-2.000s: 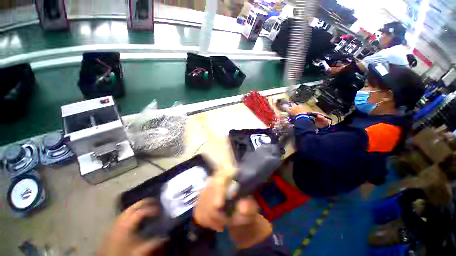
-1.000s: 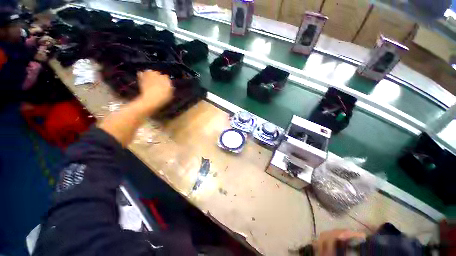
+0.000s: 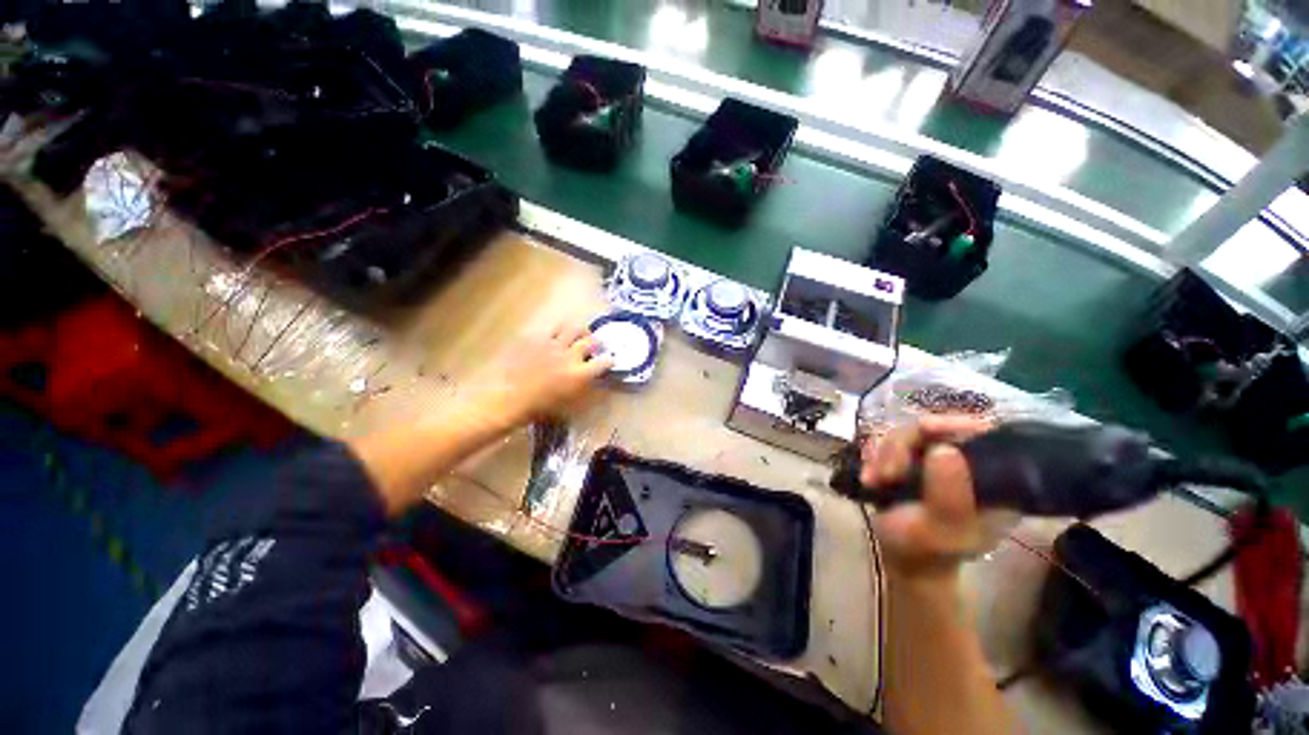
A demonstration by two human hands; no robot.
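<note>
My left hand (image 3: pixel 553 371) is at a face-up speaker driver (image 3: pixel 627 348), its fingertips on the driver's left edge. Two more drivers, magnets up, lie just behind it (image 3: pixel 649 283) (image 3: pixel 724 312). My right hand (image 3: pixel 926 488) holds the black electric screwdriver (image 3: pixel 1055 470) sideways, its tip pointing left near the screw feeder (image 3: pixel 821 359). An empty black front cabinet half (image 3: pixel 782 574) lies in front of me, its round opening showing, with a thin red wire across its left part. Another front cabinet half (image 3: pixel 1070 632) with a driver in it (image 3: pixel 1177 658) lies at right.
Stacked black shells with red wires (image 3: pixel 287 172) fill the left back. Black open boxes (image 3: pixel 732 158) stand on the green belt (image 3: pixel 840 216). A bag of screws (image 3: pixel 955 388) is beside the feeder. A red wire bundle (image 3: pixel 1266 589) is at far right. Boxed products (image 3: pixel 1012 55) stand beyond the belt.
My left hand has moved from the stacked shells to the face-up driver. An empty cabinet half now lies on the bench before me. My right hand has come further into view with the screwdriver.
</note>
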